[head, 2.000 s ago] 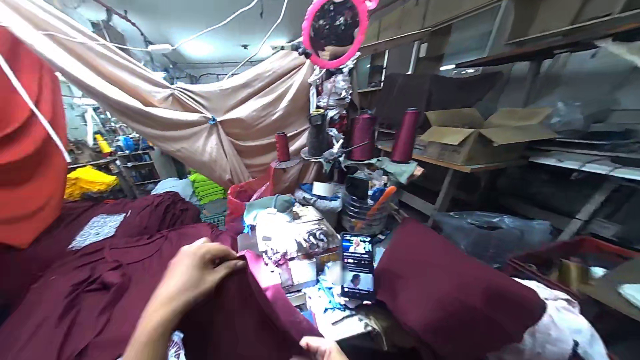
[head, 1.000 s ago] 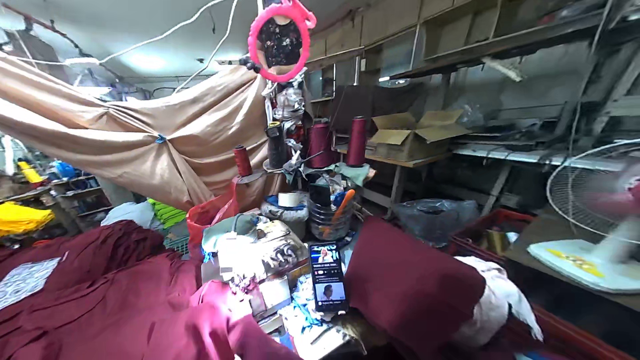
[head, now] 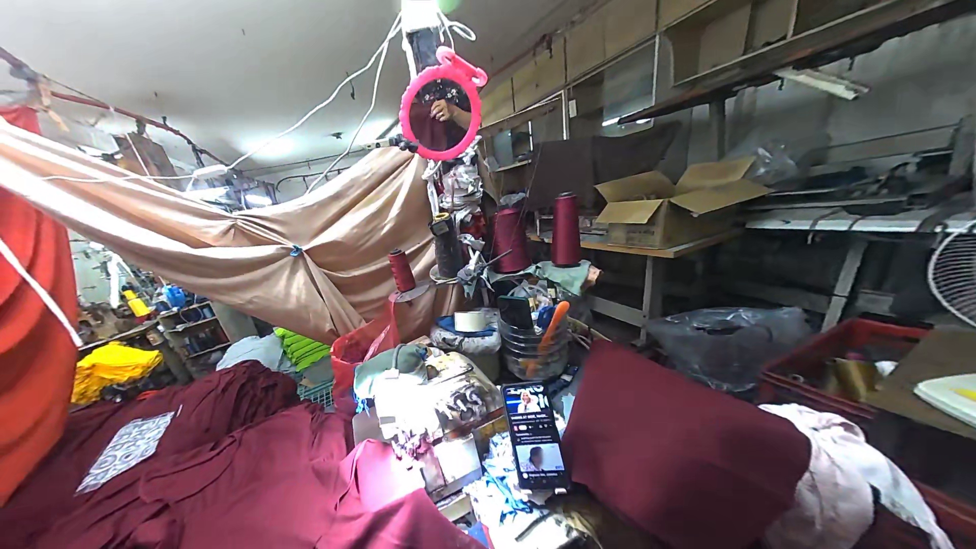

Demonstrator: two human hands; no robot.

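Note:
Neither of my hands shows directly. A pink-framed round mirror [head: 406, 114] reflects a hand with bent fingers; whose it is, I cannot tell. Maroon fabric [head: 252, 473] lies in loose folds across the lower left, with a grey-and-white patterned piece [head: 126, 451] on it. Its near end rises beside the cluttered sewing area at bottom centre. A smartphone [head: 534, 438] with a lit screen stands tilted among scraps. To its right, more maroon cloth [head: 686, 450] covers a raised form beside white cloth [head: 827, 465]. Maroon thread cones [head: 566, 232] stand behind.
Behind the phone is a clear plastic container [head: 518, 347] with an orange-handled tool [head: 550, 328]. An open cardboard box [head: 648, 225] sits on a back table. Red crates [head: 846, 339] and part of a fan [head: 953, 274] are at right. A beige cloth [head: 335, 252] hangs at left.
Two seconds ago one hand held the maroon fabric at centre left and another showed at the bottom edge; both have left view. The view has swung right and partly back.

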